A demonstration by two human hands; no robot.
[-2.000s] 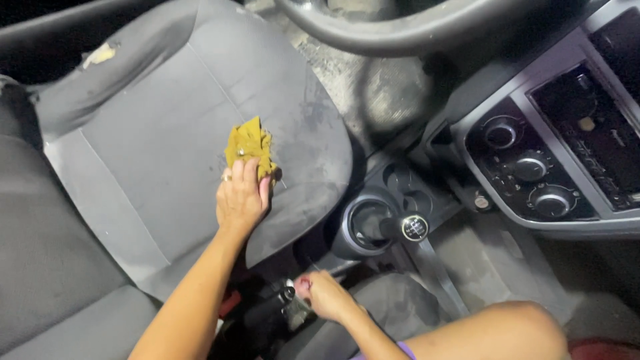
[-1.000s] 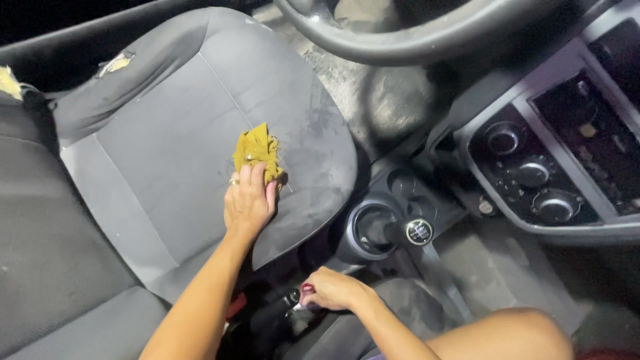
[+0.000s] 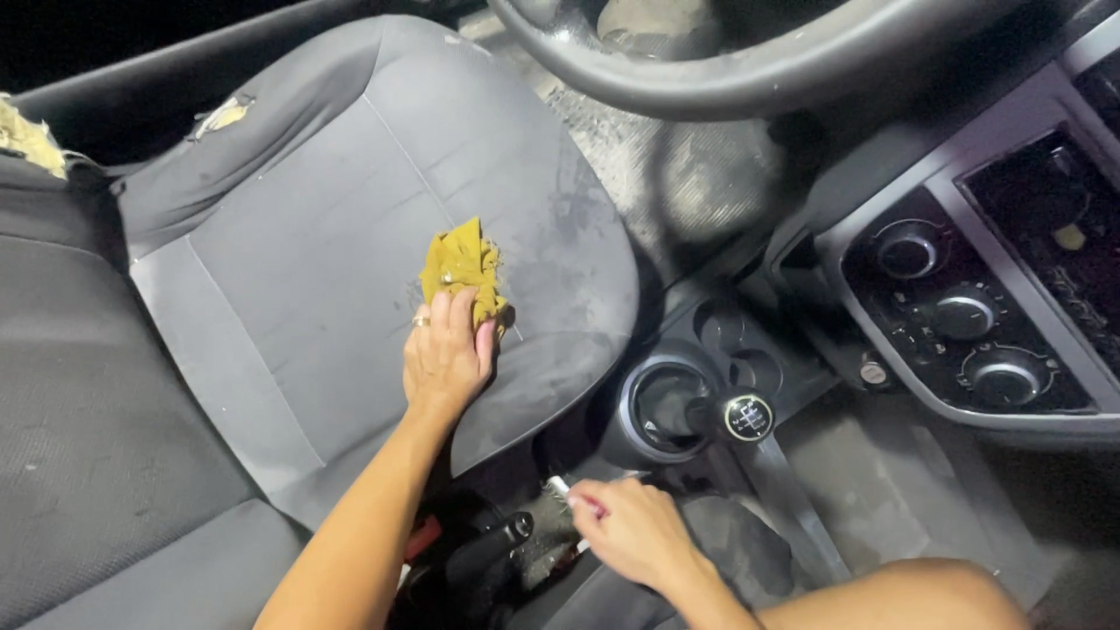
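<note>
My left hand (image 3: 448, 354), with a ring on one finger, grips a crumpled yellow cloth (image 3: 461, 267) against the grey fabric car seat (image 3: 324, 254). Dark stains mark the seat to the right of the cloth. My right hand (image 3: 634, 529) is closed around a slim tool with a white end (image 3: 558, 486), low between the seats beside the handbrake lever (image 3: 490, 542). The rest of that tool is hidden by my fingers, so its kind cannot be told.
The gear lever knob (image 3: 748, 416) and cup holders (image 3: 739, 346) stand right of the seat. A steering wheel (image 3: 726, 83) crosses the top. The dashboard's control knobs (image 3: 965, 316) are at the right. Yellow foam (image 3: 31, 140) shows through torn upholstery at the upper left.
My right hand has moved from beside the handbrake lever's end to the right of it, and the tool's white end now shows. My left hand stays on the cloth.
</note>
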